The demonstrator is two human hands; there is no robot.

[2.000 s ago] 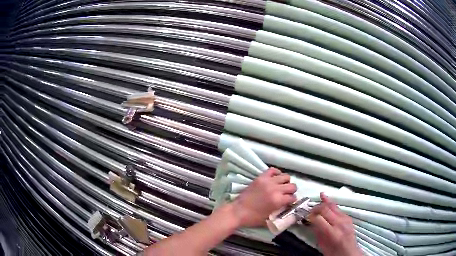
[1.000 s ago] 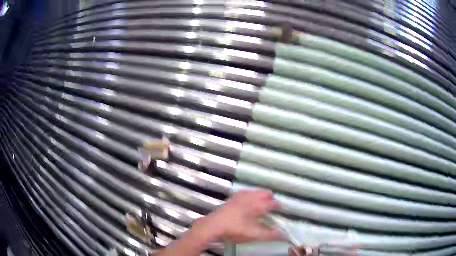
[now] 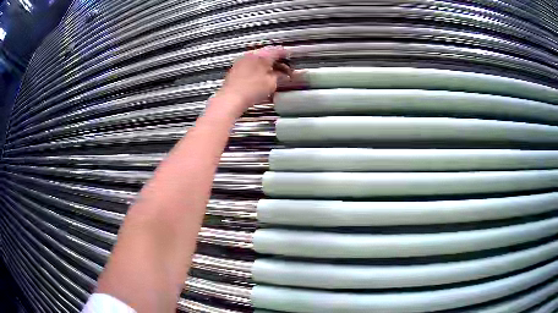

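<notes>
The pale green curtain [image 3: 391, 160] lies in long parallel rolls over the rack, its left edge near the middle of the view. My left hand [image 3: 254, 76] is at the curtain's far left corner, with the arm stretched across the bare rods. Its fingers are closed around a small dark and brown clip [image 3: 298, 79] at that corner. The clip is blurred and mostly hidden by the fingers. My right hand is out of the picture.
Shiny metal rods [image 3: 79, 160] run left of the curtain and also beyond its far edge. Dark gaps lie between the rods. A white sleeve end [image 3: 107, 304] shows at the bottom left. A dark area with bright spots is at the top left corner.
My left hand has moved from the gathered near folds up to the far corner, where a clip sat. My right hand and the silver clip it held have left view. The camera has shifted toward the far edge.
</notes>
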